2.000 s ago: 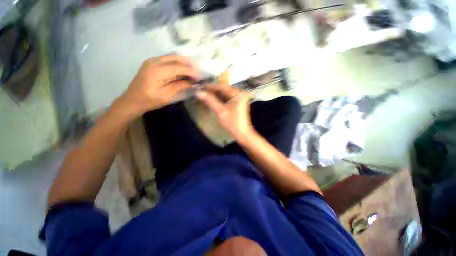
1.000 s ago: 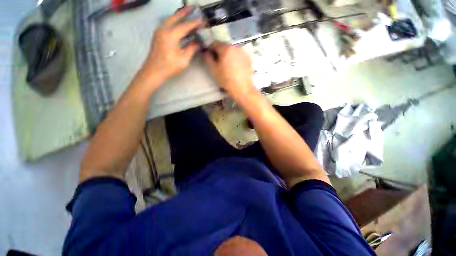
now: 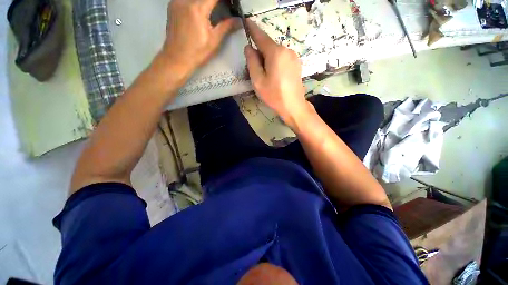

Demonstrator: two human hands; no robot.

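My left hand (image 3: 192,30) is at the top edge, its fingertips partly cut off. A dark part (image 3: 221,12) shows beside its fingers; whether the hand grips it is unclear. My right hand (image 3: 277,69) is just right of it, over the table's front edge, thumb and forefinger closed on the lower end of a slim dark rod (image 3: 245,26), which looks like a file. The rod runs up past the dark part to the top edge. Its upper end is out of view.
The pale table (image 3: 214,67) carries a plaid cloth (image 3: 99,53), an open pouch (image 3: 38,39) at far left, a screw (image 3: 118,22) and a thin dark shaft (image 3: 402,28). White cloth (image 3: 409,139) lies low at right. Scissors (image 3: 424,255) lie on a box at lower right.
Both hands were over the lap, then moved up over the table. Since the last earlier frame, the view has shifted, the hands have drawn apart, and the slim rod now shows in my right hand.
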